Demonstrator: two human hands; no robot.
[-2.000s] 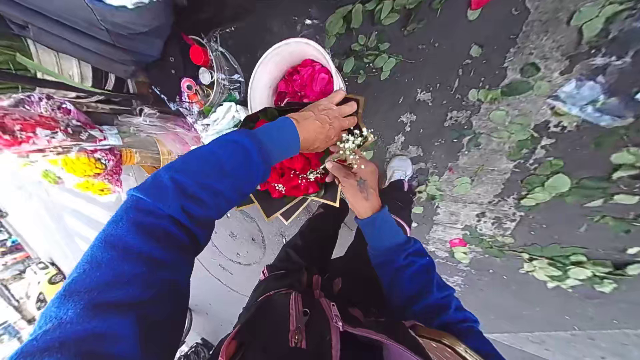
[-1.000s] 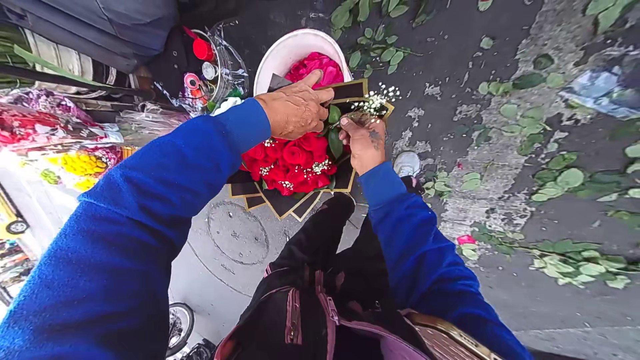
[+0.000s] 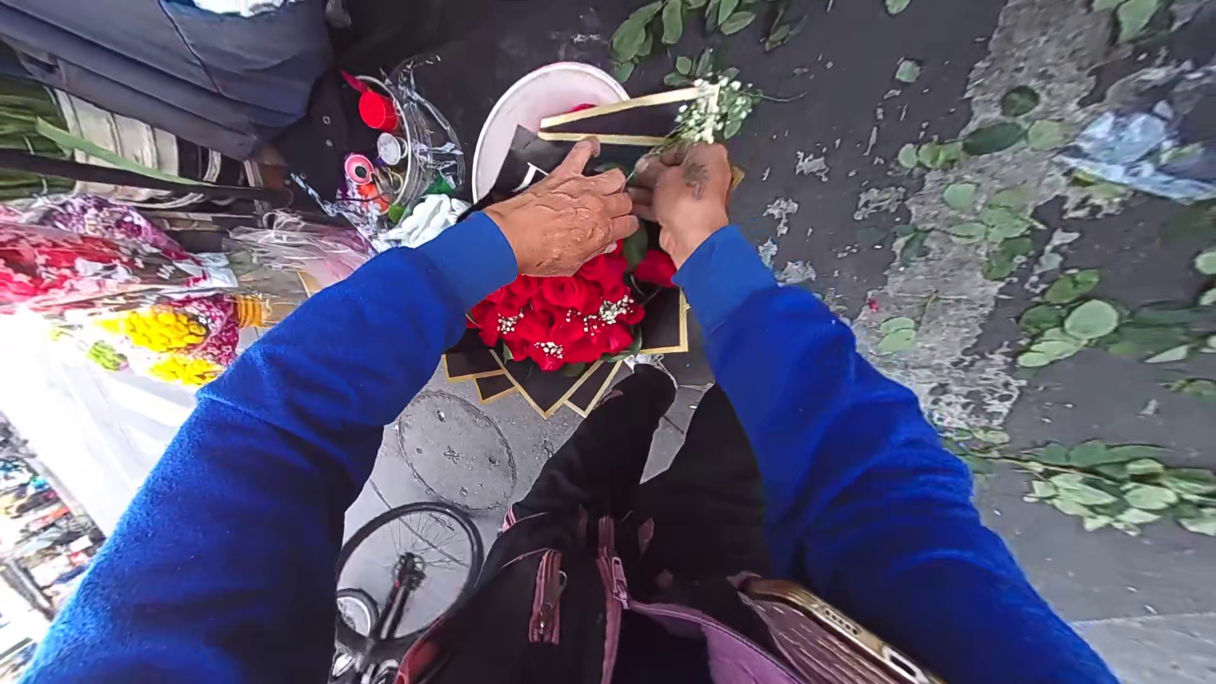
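A bouquet of red roses (image 3: 560, 318) with small white filler blooms lies in front of me, ringed by black wrapping paper with gold edges (image 3: 546, 388). My left hand (image 3: 565, 211) rests over the far side of the roses, fingers spread and pointing right; what its fingertips touch is partly hidden. My right hand (image 3: 686, 195) pinches a sprig of white baby's breath (image 3: 712, 112), whose blooms stick out beyond the fingers. Black gold-edged paper also rises behind both hands, in front of a white bucket (image 3: 494, 123).
Wrapped bouquets with yellow flowers (image 3: 166, 328) stand at the left, near a clear container (image 3: 408, 133) of ribbon rolls. Cut leafy stems (image 3: 1107, 480) litter the pavement at the right. A bicycle wheel (image 3: 413, 560) shows low down; an open bag (image 3: 608, 608) hangs at my front.
My left hand has opened out over the bouquet's far side. The baby's breath in my right hand has moved from over the roses to beyond them, near the paper's far edge.
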